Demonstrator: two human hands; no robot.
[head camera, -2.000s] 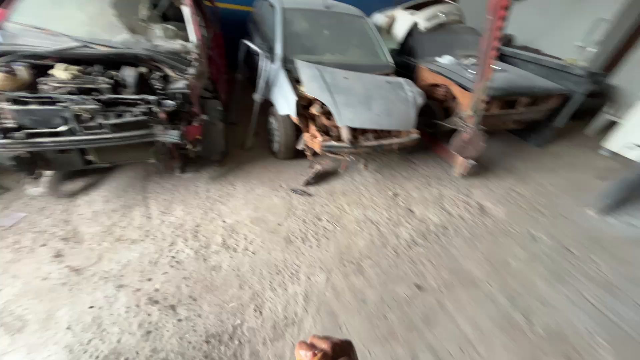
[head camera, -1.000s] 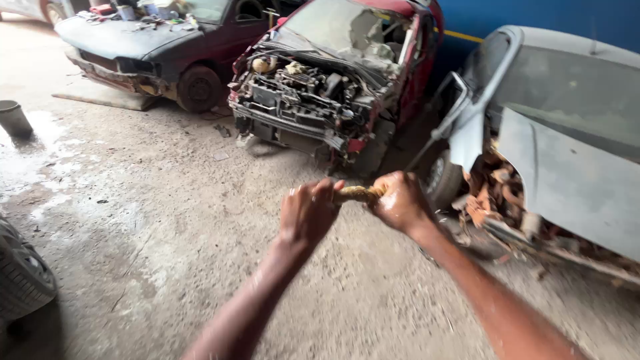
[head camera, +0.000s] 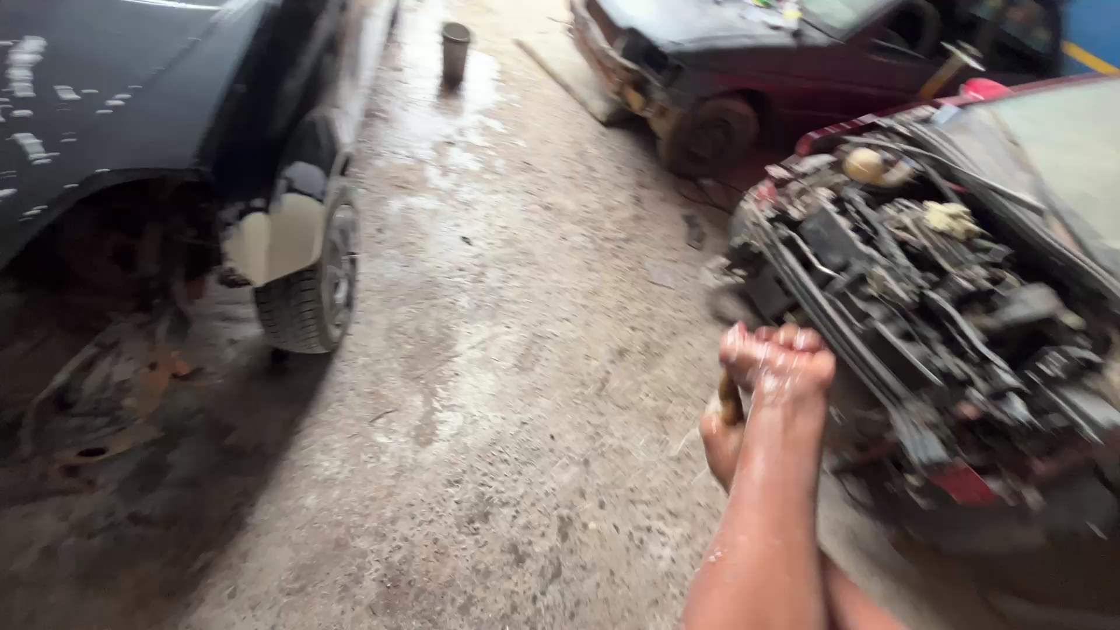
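At right of centre in the head view, a short piece of a twisted yellow-brown cloth or rope (head camera: 729, 398) shows between my hands. My left hand (head camera: 777, 359), wet and with its fingers curled, grips its upper end. Lower down and partly behind my left forearm, my right hand (head camera: 721, 444) is closed around the other end. My forearms overlap, the left one in front. Both hands are above the concrete floor, beside the exposed engine bay (head camera: 927, 262) of a red car. Motion blur hides the finer detail of the held piece.
A dark car (head camera: 114, 96) with a white-spotted body and a tyre (head camera: 302, 306) stands on the left. Farther back are a dark bucket (head camera: 455, 57), a board (head camera: 569, 83) on the floor and a dark red car (head camera: 787, 83). Wet patches (head camera: 437, 166) mark the rough floor.
The view has swung left, bringing the dark car in. One second ago my hands were side by side with the twisted piece level between them; now the left is above the right and the piece is steeply tilted.
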